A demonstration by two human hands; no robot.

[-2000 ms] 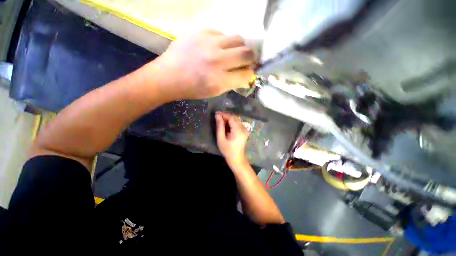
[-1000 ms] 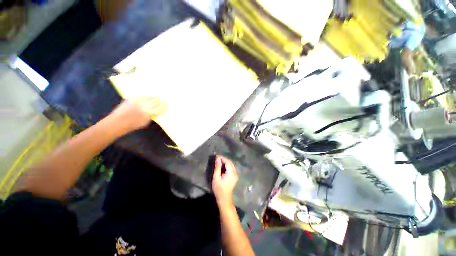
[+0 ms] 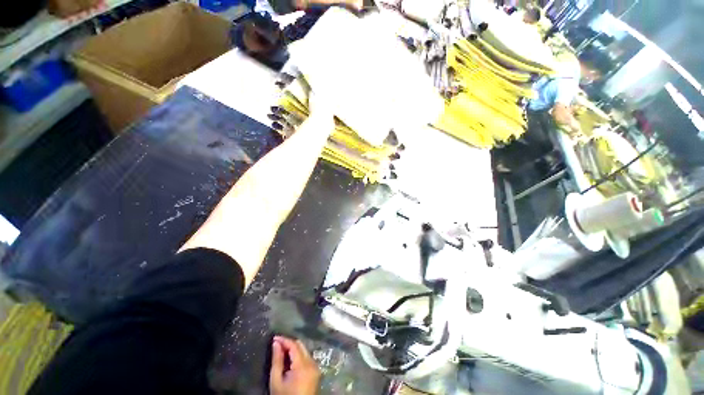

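Note:
A white cover piece [image 3: 370,69] lies on top of a stack of cover pieces with yellow edges [image 3: 351,150] at the far side of the dark table. My left hand [image 3: 324,108] reaches to the piece's near edge. Glare washes out its fingers, so its grip cannot be made out. My right hand [image 3: 296,370] is low in the picture, near the sewing machine, cut off by the bottom edge. Its fingers are curled closed, with nothing visible in them.
The sewing machine [image 3: 533,332] stands at the lower right, with thread cones [image 3: 610,220] beyond it. A second pile of yellow-edged pieces [image 3: 486,100] is at the back. A cardboard box [image 3: 154,58] is at the upper left. A person's arm [image 3: 567,116] shows at the upper right.
The view has swung up towards the far side. The white piece, earlier at the machine and then flat on the table, is now on the far stack. My left arm is stretched out; my right hand stays curled.

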